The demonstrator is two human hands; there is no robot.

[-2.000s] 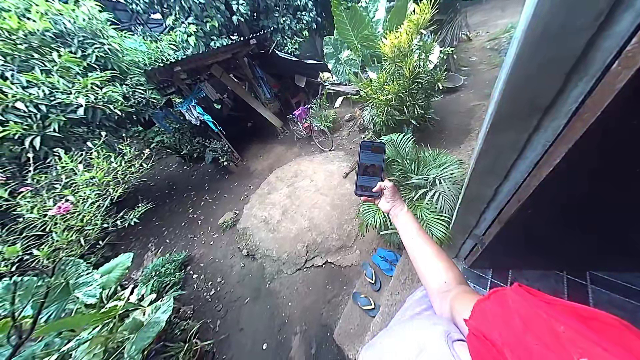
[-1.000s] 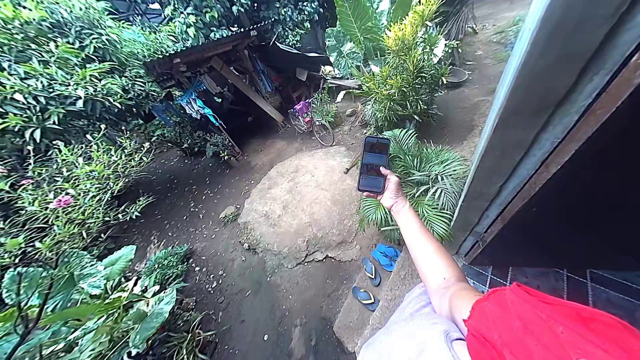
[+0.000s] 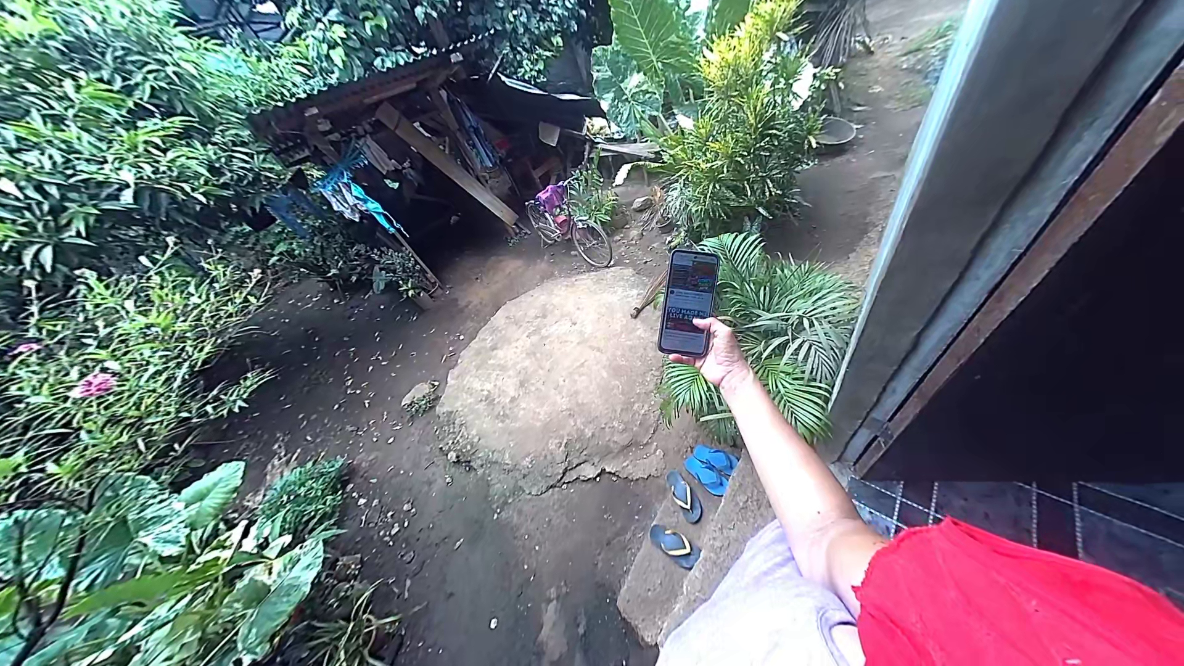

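Note:
My right hand [image 3: 718, 355] is stretched out in front of me and holds a smartphone [image 3: 688, 301] upright by its lower end. The thumb rests on the lower part of the lit screen, which shows pictures and writing. Behind the phone are the green fronds of a small palm [image 3: 782, 319] and the edge of a large flat rock [image 3: 560, 370]. My left hand is out of the frame. A red sleeve [image 3: 999, 601] covers the upper part of my arm, and light cloth [image 3: 768, 601] lies over my lap.
Blue flip-flops [image 3: 710, 470] and a dark pair with yellow straps [image 3: 685, 497] lie on concrete steps [image 3: 647, 583] below my arm. A door frame [image 3: 990, 203] and tiled floor [image 3: 1004, 513] are at right. Beyond the rock, a bicycle [image 3: 569, 227] stands by a wooden shed [image 3: 444, 157].
The phone's screen content has changed between the frames. My thumb, beside the phone's lower edge a second ago, now lies over the screen.

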